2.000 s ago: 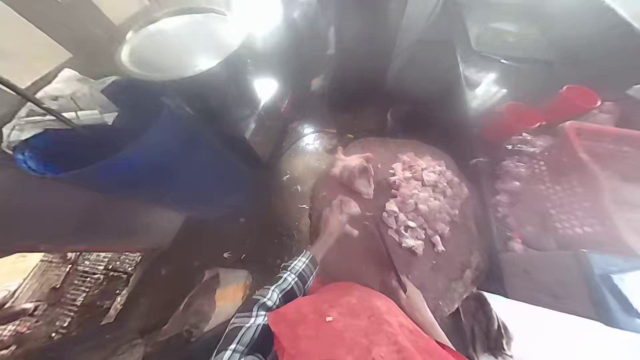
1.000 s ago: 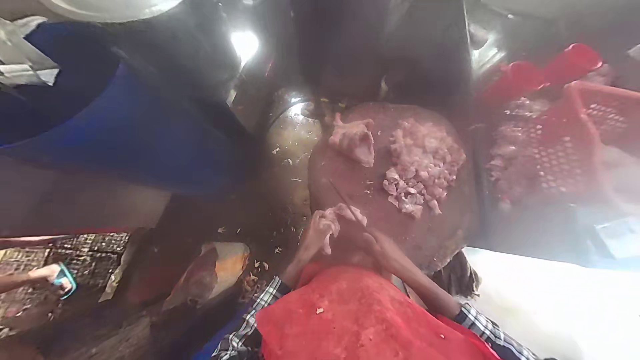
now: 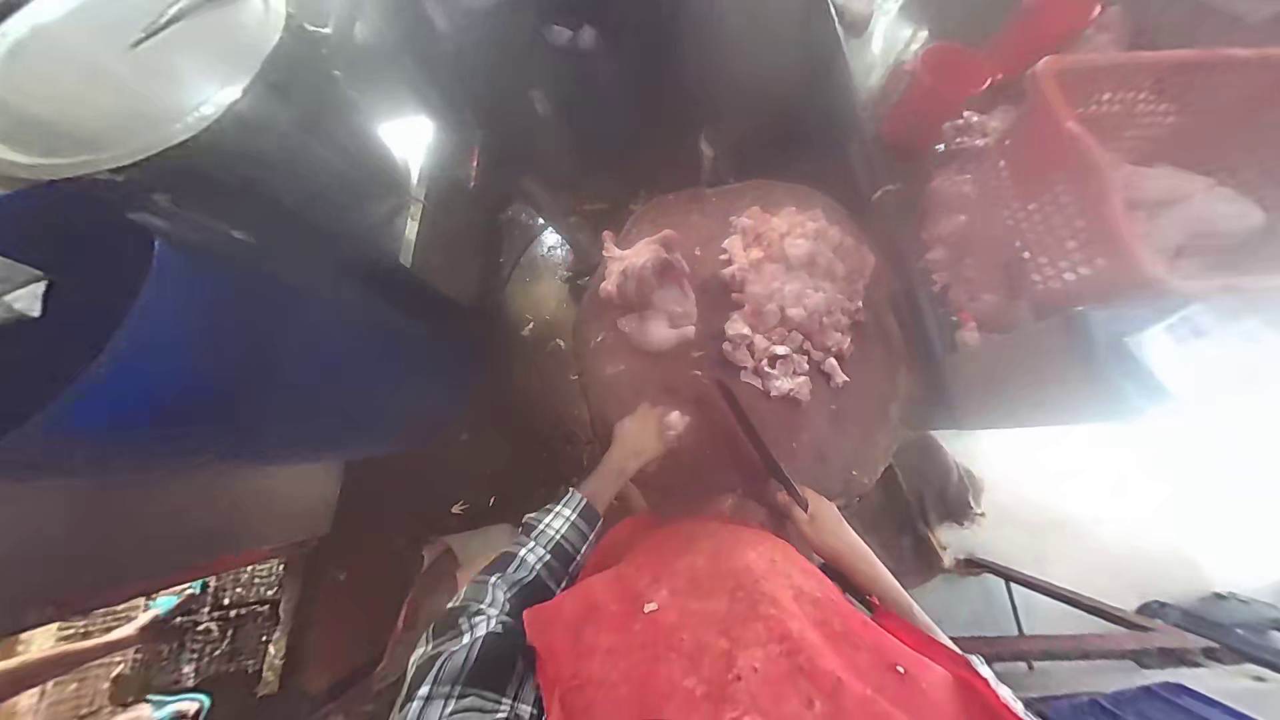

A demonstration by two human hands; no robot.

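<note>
A round chopping block [image 3: 640,460] stands in front of me. Chopped pieces of raw meat, apparently chicken, [image 3: 795,290] lie heaped on its right half, and a larger uncut piece [image 3: 650,290] rests at its upper left. My left hand [image 3: 645,437] is on the block's lower left, its fingers closed around a small pale piece of meat. In my right hand [image 3: 815,515], at the lower right edge, is the handle end of a knife [image 3: 755,435]; its dark blade points up and left, between the heap and my left hand.
A red perforated plastic basket [image 3: 1090,200] holding pale meat stands at the right, near red plastic containers [image 3: 935,90]. Left are a large blue drum [image 3: 250,350] and a round metal basin [image 3: 130,90]. Another person's feet [image 3: 175,605] show at lower left.
My hands, close together near the block's front edge one second ago, are now apart, the right with the knife farther to the right. The view has shifted.
</note>
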